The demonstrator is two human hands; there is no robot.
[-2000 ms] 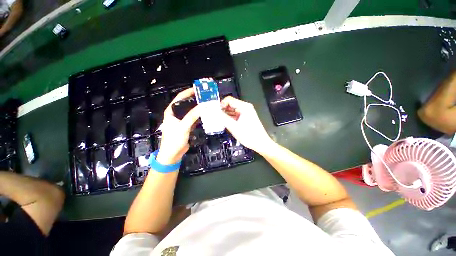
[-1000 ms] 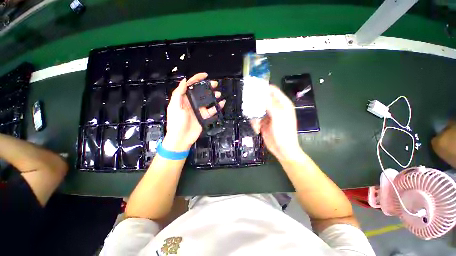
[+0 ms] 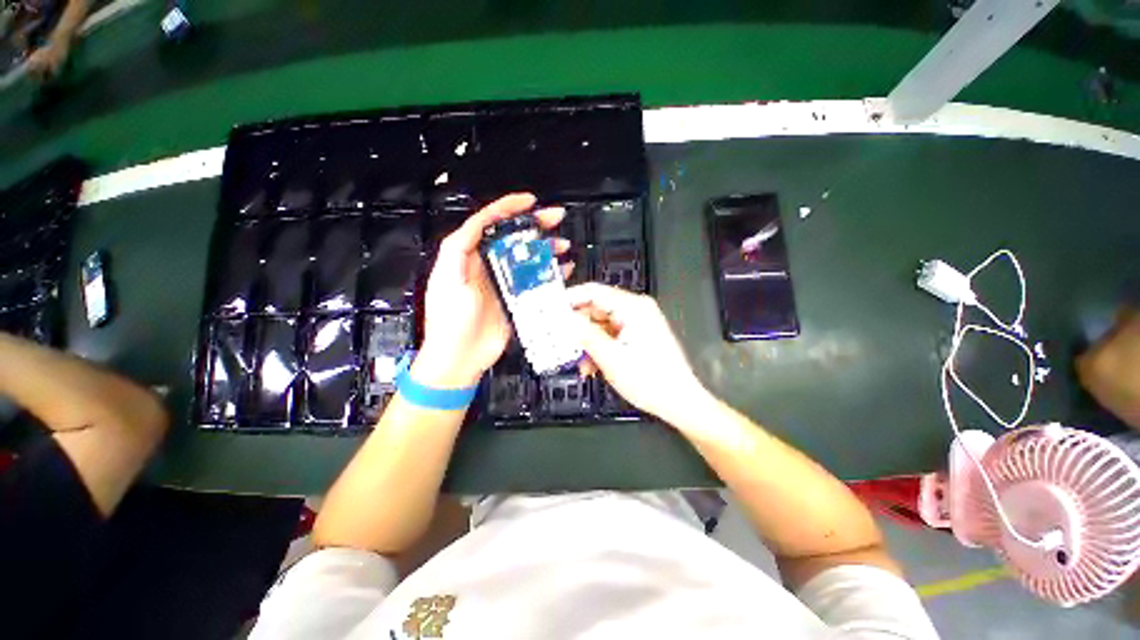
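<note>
A circuit board (image 3: 540, 300), blue at its upper end and white below, lies over a black phone housing (image 3: 506, 229) above the tray. Only the housing's dark top end shows; the board hides the rest. My left hand (image 3: 469, 294), with a blue wrist band, holds the housing from the left, fingertips showing beyond its far side. My right hand (image 3: 631, 350) has its fingers on the board's lower right edge. Whether the board sits fully in the housing cannot be told. The black blister tray (image 3: 319, 269) lies under the hands, with housings in some pockets.
A black smartphone (image 3: 753, 269) lies right of the tray. A white charger with cord (image 3: 946, 283) and a pink fan (image 3: 1056, 513) are at the right. A phone unit (image 3: 95, 290) lies at the left. People's arms show at both sides. A white rail (image 3: 775, 121) borders the green belt.
The right hand has brought the board leftward from beside the tray's right edge onto the housing in the left hand. The left hand has stayed nearly in place.
</note>
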